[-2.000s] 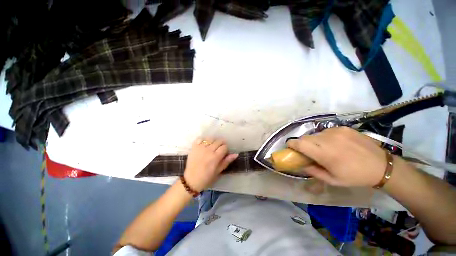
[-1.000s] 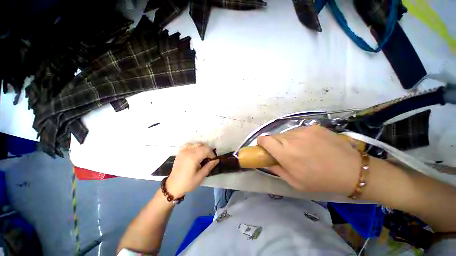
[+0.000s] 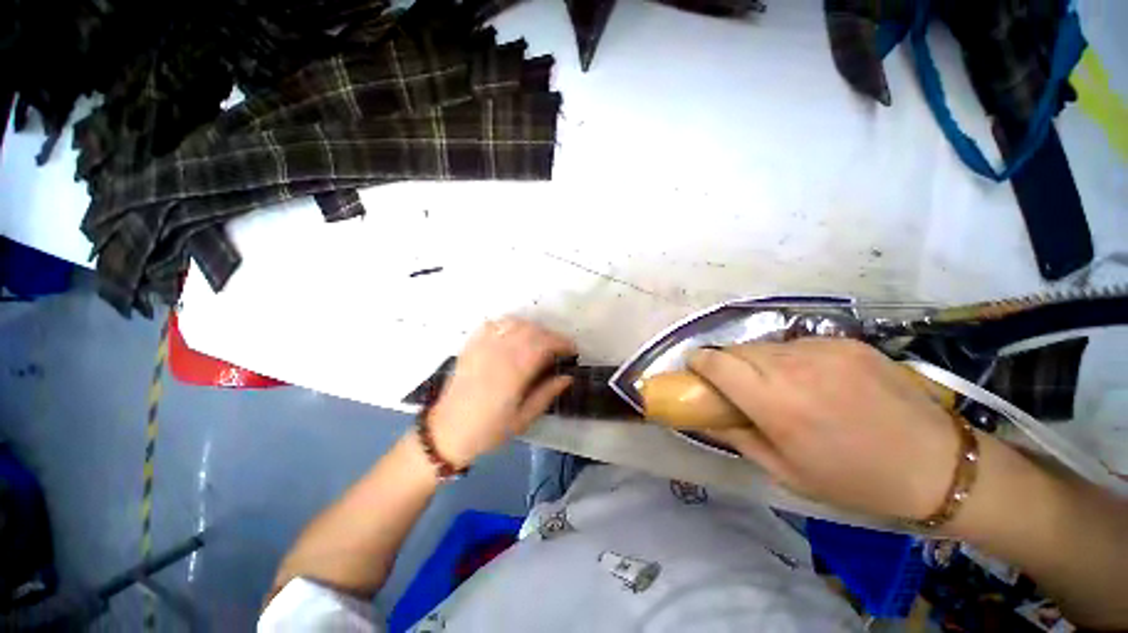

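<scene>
A dark plaid strip (image 3: 591, 396) lies along the near edge of the white table. My left hand (image 3: 501, 386) is on the strip left of the iron, fingertips pinching its upper edge. My right hand (image 3: 841, 427) grips the tan wooden handle of the silver steam iron (image 3: 730, 330). The iron lies over the strip with its tip pointing left, a short way from my left fingers. The strip's right end shows beyond the iron; the part beneath the iron is hidden.
A fanned stack of plaid pieces (image 3: 359, 136) lies at the upper left. A dark phone (image 3: 1049, 204) and a teal-blue cord (image 3: 959, 136) are at the upper right. A dark hose (image 3: 1051, 324) and white tube (image 3: 1033, 427) run right from the iron. Blue crates (image 3: 866, 569) stand below.
The view has shifted. The iron moved left over the strip, then back a little to the right, widening its gap from my left hand. My left hand remains at the strip.
</scene>
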